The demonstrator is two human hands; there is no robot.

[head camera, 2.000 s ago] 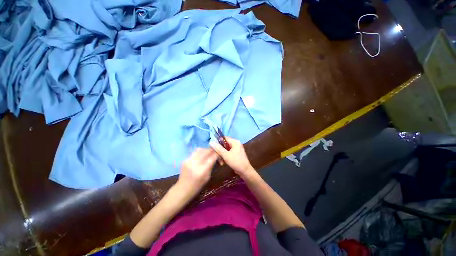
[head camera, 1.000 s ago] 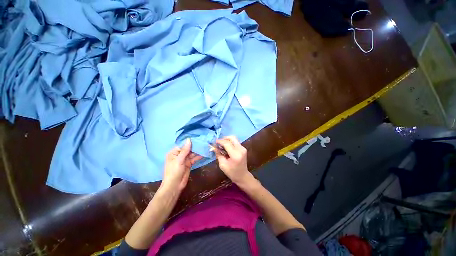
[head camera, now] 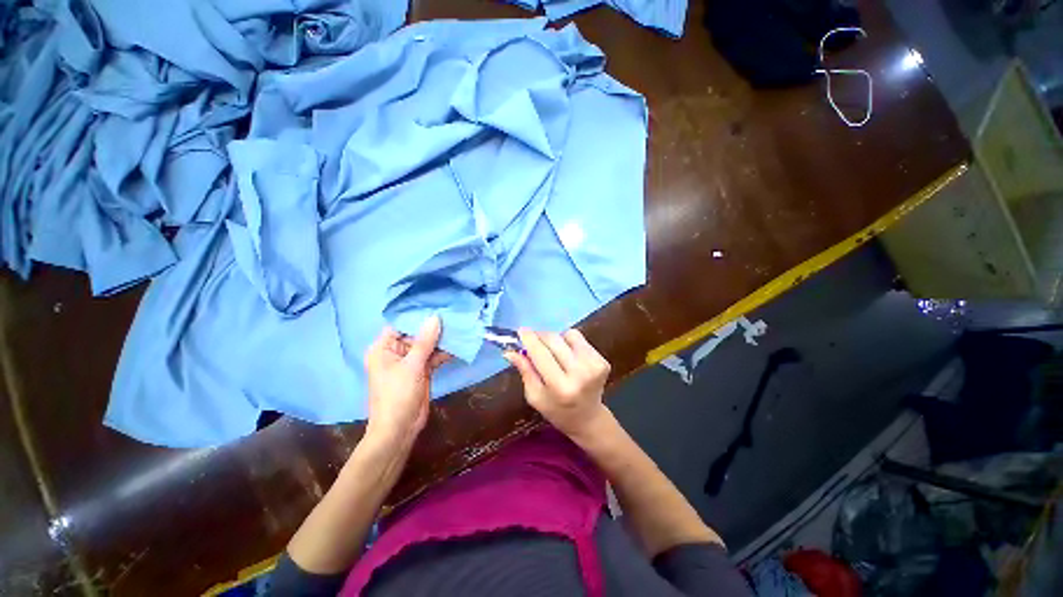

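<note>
A light-blue garment lies spread and wrinkled on the table in front of me. My left hand pinches a folded part of it near its front edge, between thumb and fingers. My right hand holds small dark snips, mostly hidden by the fingers. Their tip points left at the cloth's edge, close to the part in my left hand. A narrow sleeve-like piece lies on the garment's left part.
A heap of the same blue cloth lies at upper left. A dark bundle and a white cord loop lie at upper right. The glossy brown table has a yellow edge strip. A pale bin stands beyond it.
The hands, together two seconds ago, are now apart. My left hand has moved left and holds a raised fold. My right hand, with the snips, has shifted slightly right since one second ago.
</note>
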